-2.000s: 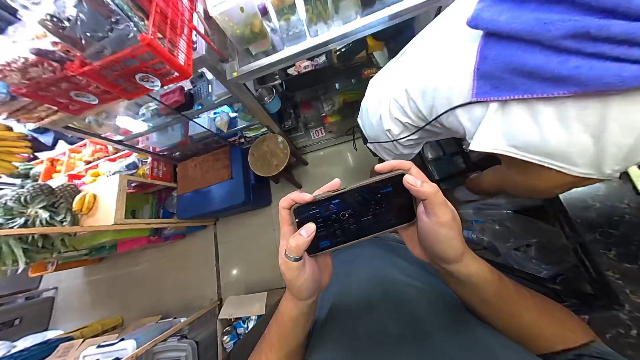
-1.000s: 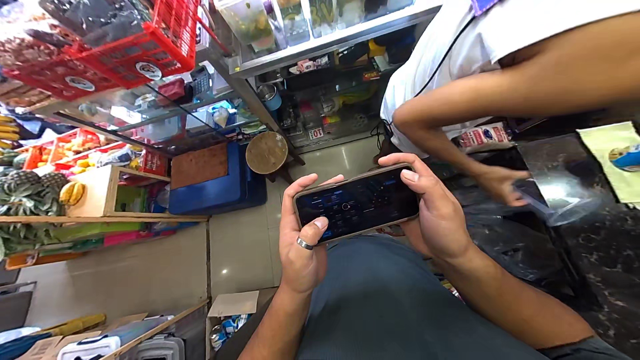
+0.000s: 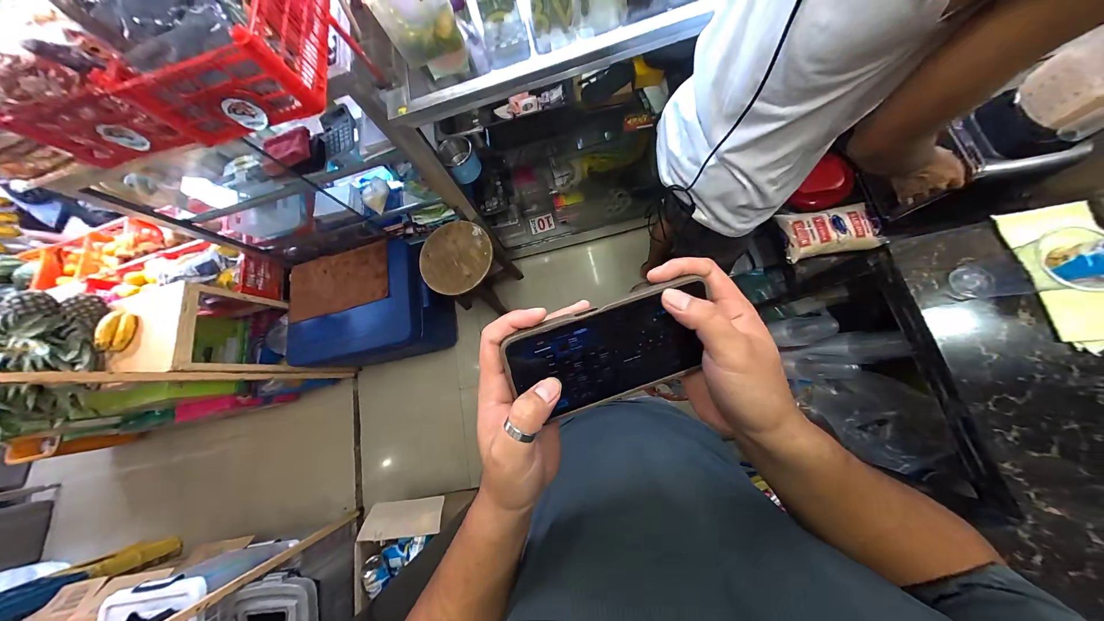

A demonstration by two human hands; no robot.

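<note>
A smartphone (image 3: 608, 349) in a brownish case lies sideways between both hands, its dark screen facing up toward me. My left hand (image 3: 517, 414) grips the phone's left end, with the thumb on the lower left of the screen and a metal ring on one digit. At the other end, my right hand (image 3: 733, 354) holds the phone, its thumb over the upper right corner of the screen. Beneath the phone is the dark grey-blue cloth of my clothing (image 3: 647, 517).
A person in white clothing (image 3: 768, 112) stands at the upper right by a dark marbled counter (image 3: 1035, 414). Ahead are a round wooden stool (image 3: 455, 258), a blue cooler box (image 3: 354, 319) and a glass display case (image 3: 552, 185). Red crates (image 3: 224, 82) and fruit shelves are at left.
The other person has shifted; the arm that held clear plastic over the counter is now farther up, by a red lid. Both my hands keep hold of the phone.
</note>
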